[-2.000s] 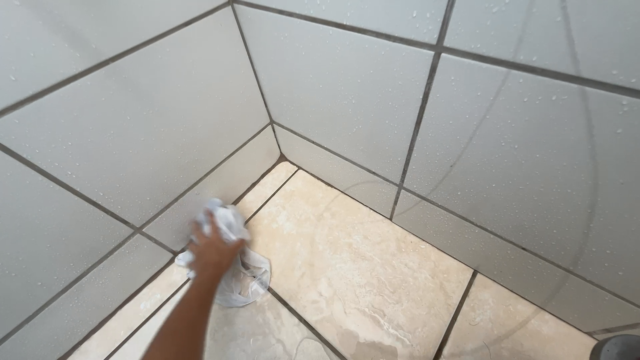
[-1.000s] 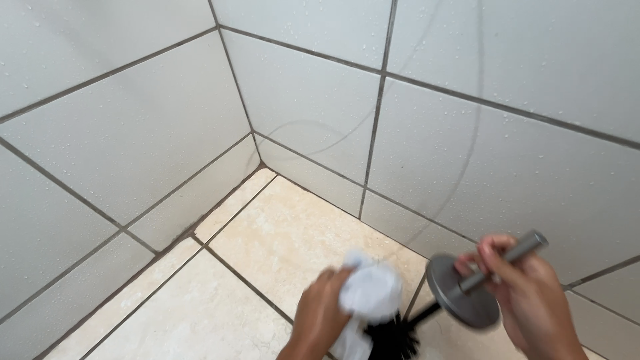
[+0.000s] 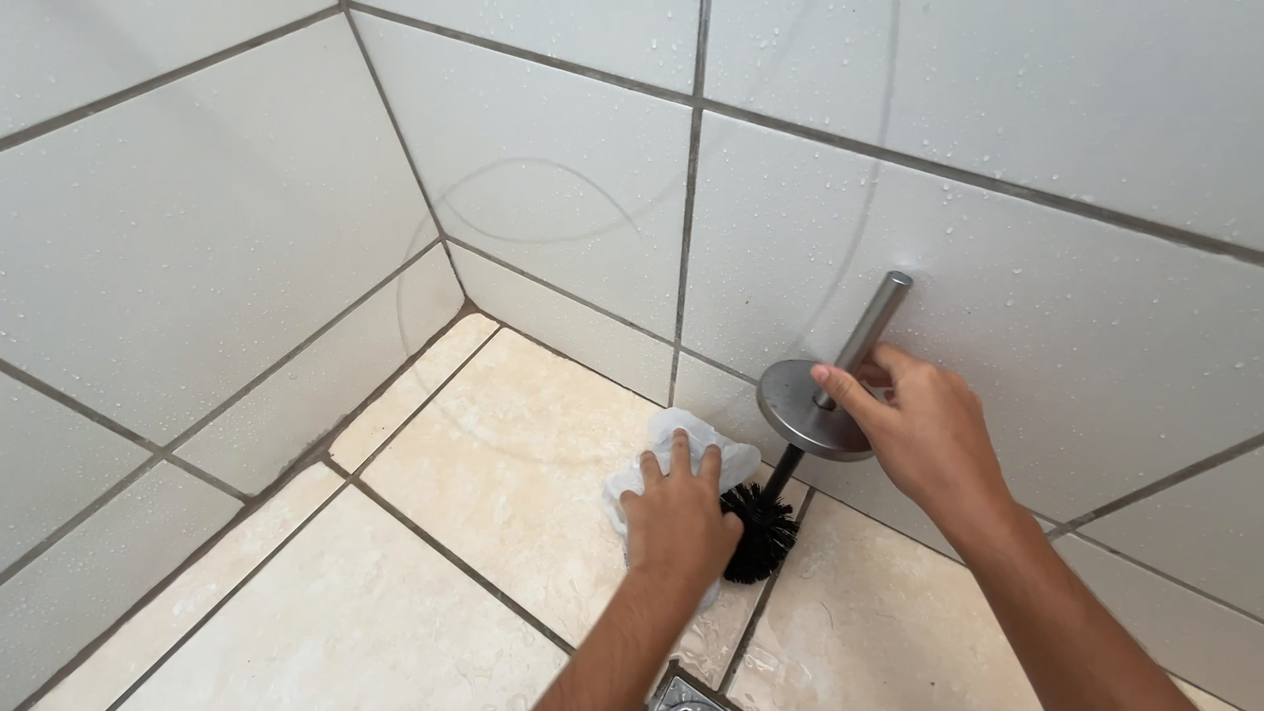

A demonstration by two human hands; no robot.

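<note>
My right hand (image 3: 913,415) grips the metal handle of a toilet brush (image 3: 874,316) just above its round grey metal lid. The brush's black bristle head (image 3: 760,533) points down at the floor tiles, close to the wall. My left hand (image 3: 681,518) lies spread over a crumpled white cloth (image 3: 706,439) and presses it on the floor, right beside the bristles. Part of the cloth is hidden under the palm. Whether the bristles touch the floor or the cloth, I cannot tell.
White tiled walls (image 3: 553,148) with water drops meet in a corner at the back left. Beige floor tiles (image 3: 474,415) with dark joints look wet in places. A metal floor drain (image 3: 686,691) shows at the bottom edge, below my left hand.
Two seconds ago my left hand was at the left wall's foot with the cloth; now it is by the right wall. My right hand and the brush have come into view.
</note>
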